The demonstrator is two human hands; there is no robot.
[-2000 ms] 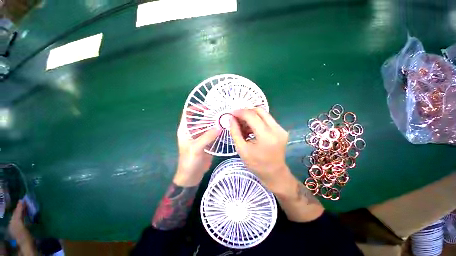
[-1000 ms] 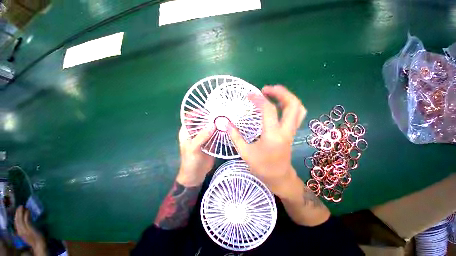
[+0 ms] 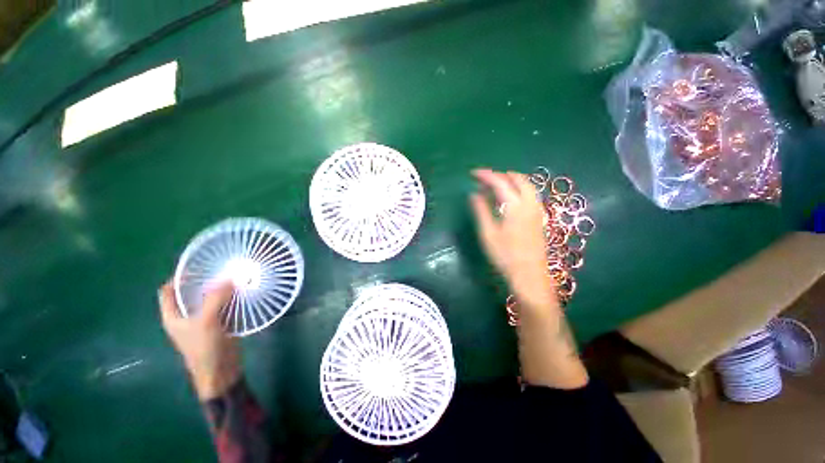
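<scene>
My left hand [image 3: 206, 327] holds a white fan grille [image 3: 258, 271] by its near edge, at the left. Another white grille or small stack [image 3: 366, 202] lies on the green surface at the centre. A stack of white grilles [image 3: 387, 375] lies nearest my body. My right hand [image 3: 512, 222] is over the left side of the pile of copper rings [image 3: 570, 237], fingers apart. The hand is slightly blurred and hides part of the pile; no ring shows in its fingers.
A clear bag of copper rings [image 3: 715, 136] lies at the upper right. An open carton [image 3: 733, 298] with a column of grilles [image 3: 749, 369] stands at the lower right. Two pale paper strips [image 3: 119, 103] lie along the far side. A grey object [image 3: 808, 72] is at the far right edge.
My hands have moved apart. My left hand has carried a grille leftward. My right hand has let go of it and moved to the rings. The view has shifted right.
</scene>
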